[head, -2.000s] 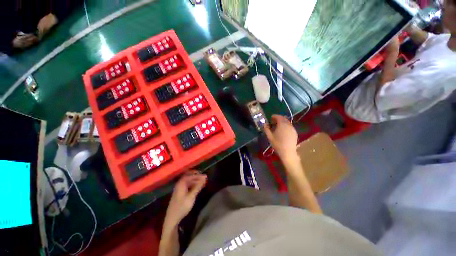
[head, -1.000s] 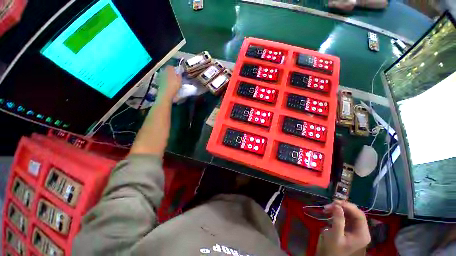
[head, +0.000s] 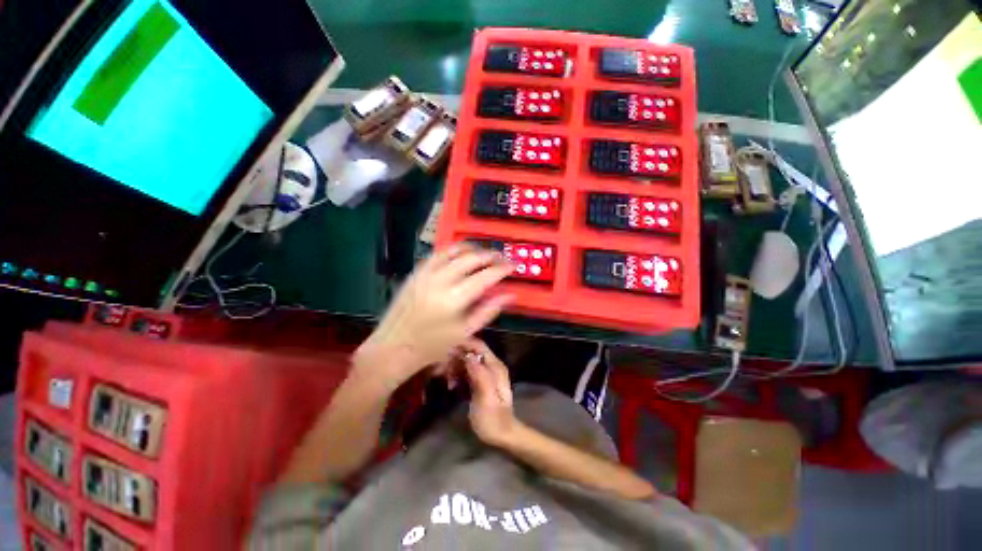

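The red phone tray (head: pixel 573 282) holds two columns of black-and-red phones, keypads up. My left hand (head: pixel 447 301), blurred, is over the tray's front left corner and partly covers the nearest left phone (head: pixel 530 262); whether it grips anything is unclear. My right hand (head: pixel 485 390) is close to my body, below my left hand, fingers bent; its fingertips are partly hidden and I cannot tell if they hold something. Right of the tray, a face-down phone (head: pixel 733 308) lies on the bench with a white cable (head: pixel 732 371) at its near end.
Several tan-backed phones (head: pixel 411 125) lie left of the tray, two more (head: pixel 718 161) right. White mice (head: pixel 361 179) (head: pixel 774 265) flank it. Monitors stand left (head: pixel 151 108) and right (head: pixel 915 215). A red tray stack (head: pixel 205 431) rises at lower left.
My left hand has come from beside the left monitor to the tray's front left corner. My right hand has left the cabled phone and moved left to my body. The view has shifted.
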